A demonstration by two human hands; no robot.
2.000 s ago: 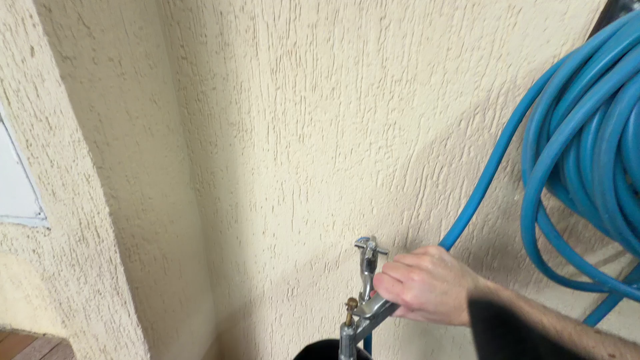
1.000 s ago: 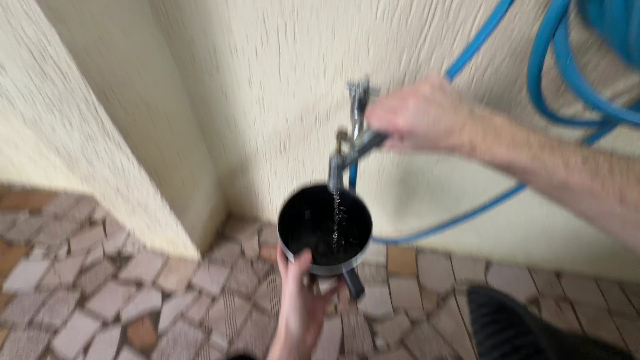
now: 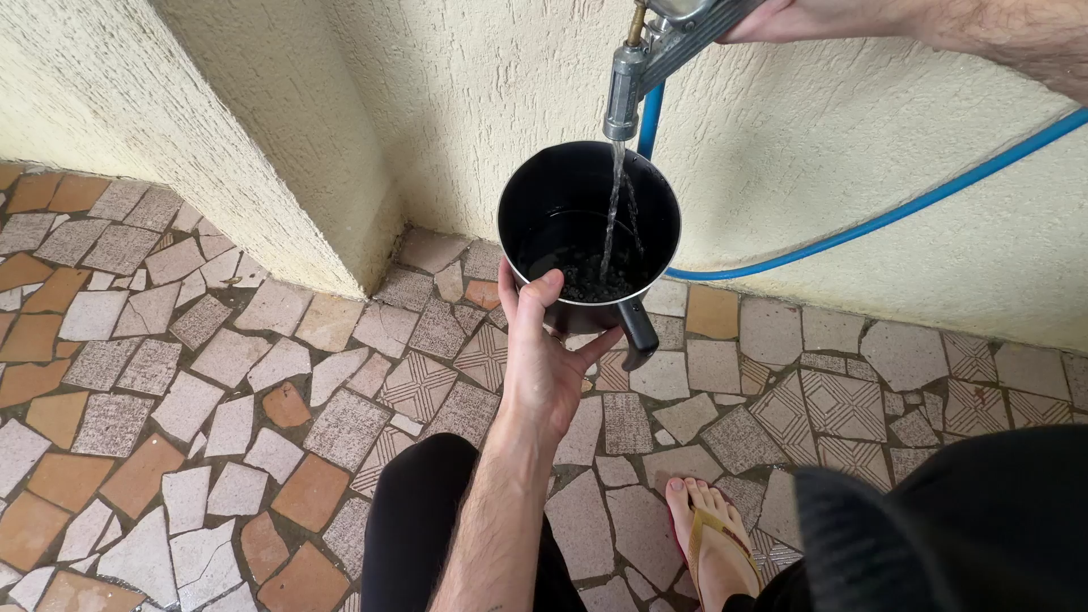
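Observation:
My left hand (image 3: pixel 544 357) grips a black metal pot (image 3: pixel 590 223) from below, its thumb on the rim. The pot's black handle (image 3: pixel 637 333) points down toward me. Water (image 3: pixel 613 204) streams from the nozzle of a grey metal spray gun (image 3: pixel 625 93) into the pot, where some water lies bubbling at the bottom. At the top edge my right hand (image 3: pixel 790 19) is closed around the gun's handle; its fingers are partly cut off by the frame.
A blue hose (image 3: pixel 884 223) hangs in a curve along the textured cream wall (image 3: pixel 765 153). A wall corner (image 3: pixel 280 161) juts out at left. Below is a floor of broken tiles (image 3: pixel 340 425), with my foot in a flip-flop (image 3: pixel 718 544) on it.
The view has tilted down. The pot and my left hand, unseen two seconds ago, came into view under the nozzle, with water running in both later frames. My right hand stays on the spray gun.

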